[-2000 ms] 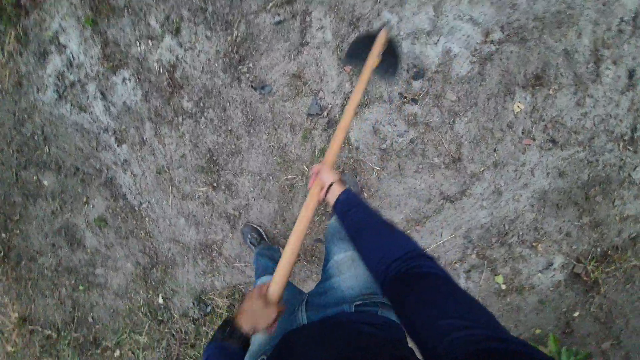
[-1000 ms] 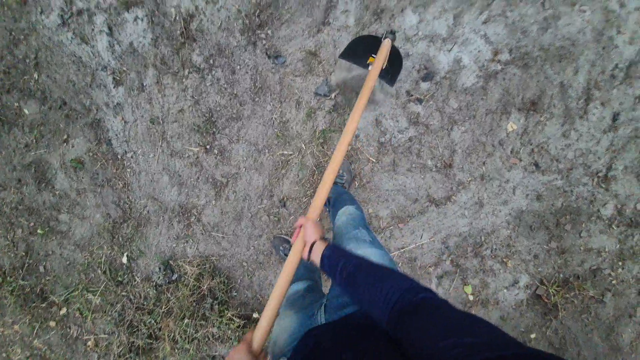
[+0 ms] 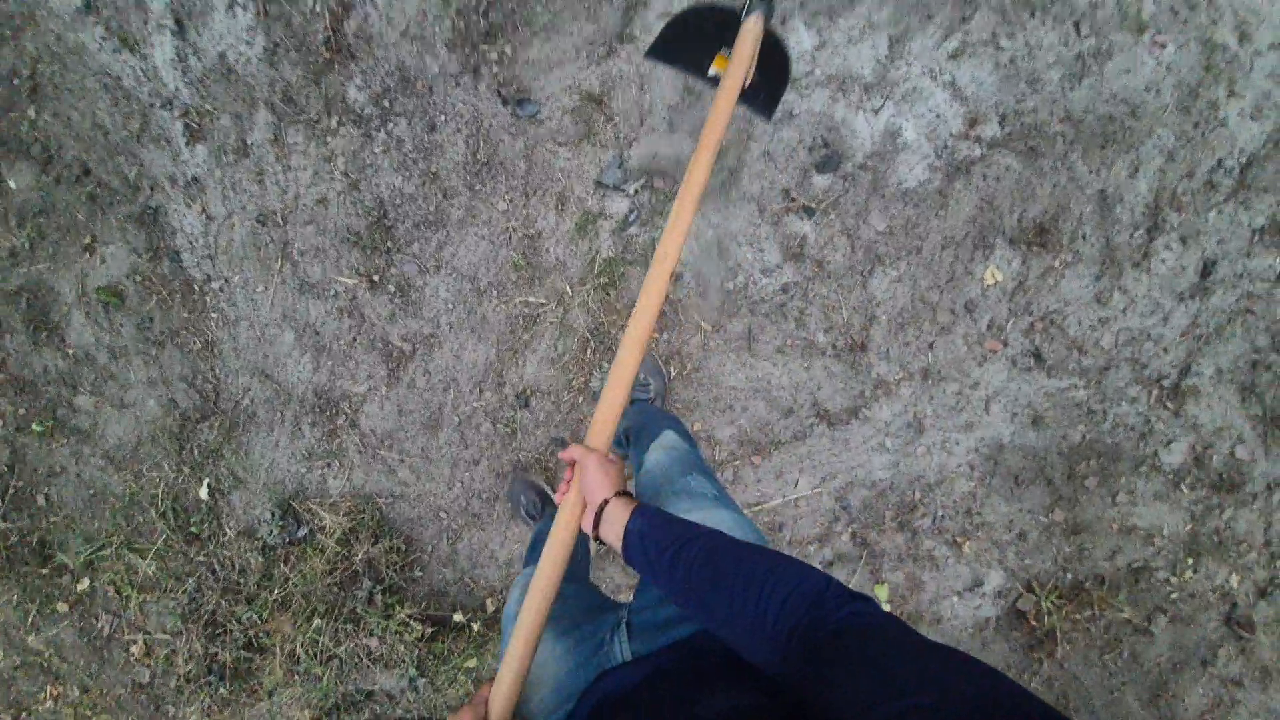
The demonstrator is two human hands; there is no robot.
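A hoe with a long wooden handle (image 3: 655, 275) runs from the bottom edge up to the top of the view. Its dark, half-round metal blade (image 3: 700, 45) bears a small yellow sticker and hangs over the soil, though whether it touches cannot be told. My right hand (image 3: 597, 485), with a beaded bracelet at the wrist, is closed around the middle of the handle. My left hand (image 3: 472, 703) grips the handle near its lower end, mostly cut off by the bottom edge of the view.
Bare grey soil (image 3: 400, 330) with small dark clods (image 3: 612, 172) lies all around. A patch of dry grass and weeds (image 3: 330, 580) is at the lower left. My two shoes (image 3: 648, 382) stand on the soil below the handle, one ahead of the other.
Two seconds ago my left hand was fully in view by my thigh; now it is mostly beyond the bottom edge. My farther foot has come into view under the handle. Both hands still hold the hoe.
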